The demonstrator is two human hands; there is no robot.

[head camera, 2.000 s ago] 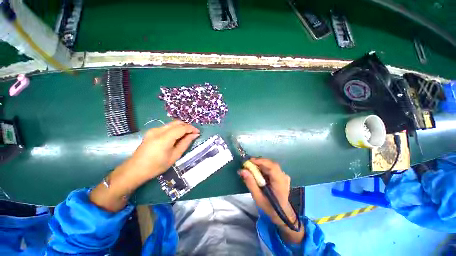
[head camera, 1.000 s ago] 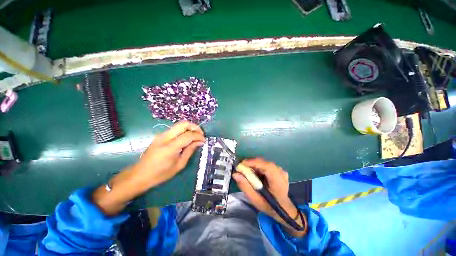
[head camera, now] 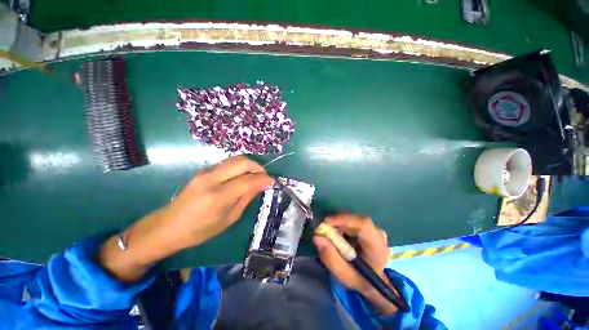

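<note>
The phone circuit board [head camera: 278,232] lies on the green mat in front of me, its dark end toward me. My right hand [head camera: 352,254] grips the soldering iron [head camera: 339,243] by its cream grip; the metal tip reaches over the board's far end. My left hand [head camera: 223,196] is at the board's far left corner, fingertips pinched together. A thin pale solder wire [head camera: 279,157] shows beside these fingers. What lies between the fingertips is hidden. The heap of tiny purple-pink and silver pieces [head camera: 239,119] lies beyond my left hand.
A ribbed dark column of parts [head camera: 110,116] stands left of the heap. At the right are a black fan [head camera: 516,106], a white cup [head camera: 503,172] and a tan block [head camera: 526,205]. A whitish rail [head camera: 258,40] runs along the far side. A blue sleeve [head camera: 542,251] is at lower right.
The board has turned from slanted to nearly upright in view. The iron's tip has moved from the bare mat onto the board's far end. The view has shifted, with the far strip moving upward.
</note>
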